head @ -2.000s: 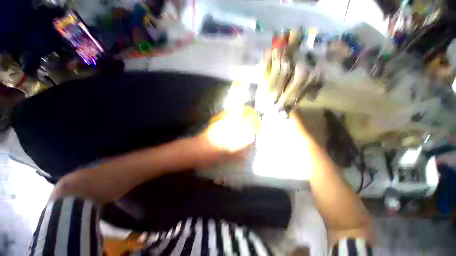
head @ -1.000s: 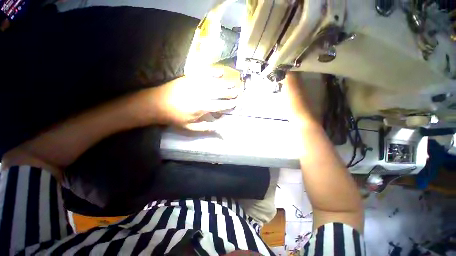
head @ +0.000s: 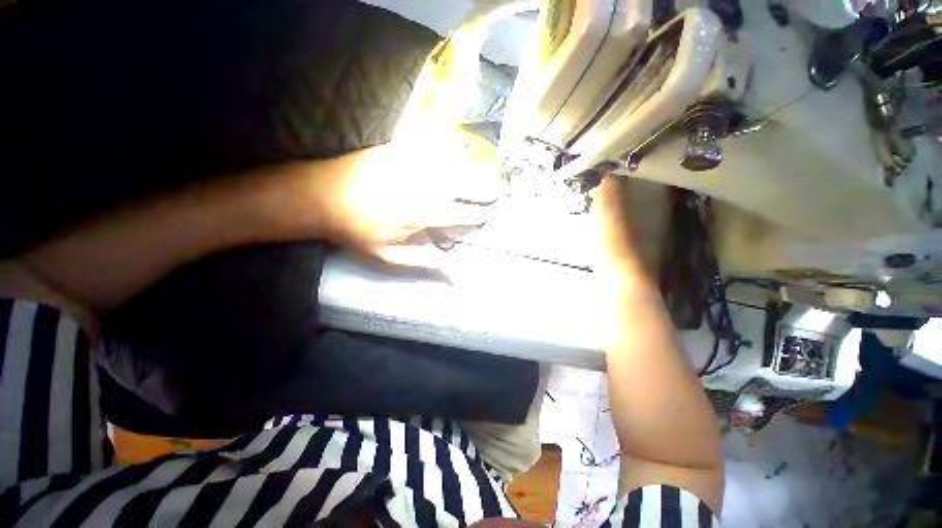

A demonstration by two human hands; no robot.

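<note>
The sewing machine (head: 661, 113) has its head at the upper right, with a very bright lamp at the needle. The black garment (head: 186, 93) fills the upper left and hangs over the bed's left part to my lap. My left hand (head: 424, 196) lies flat on the garment's edge, just left of the needle; glare washes out its fingers. My right forearm comes up from the lower right, and my right hand (head: 604, 206) is behind the needle area, mostly hidden by the machine head and glare. What it touches cannot be seen.
The bright machine bed (head: 465, 315) has its front edge near my body. Black cables (head: 713, 299) and a white box (head: 811, 351) are right of my right forearm. An orange-brown wooden stool (head: 537, 485) shows below. Blue cloth (head: 862, 382) lies at the far right.
The view has moved in closer to the machine, and the phone has left the picture. My left hand has stayed beside the needle. My right hand stays behind the machine head.
</note>
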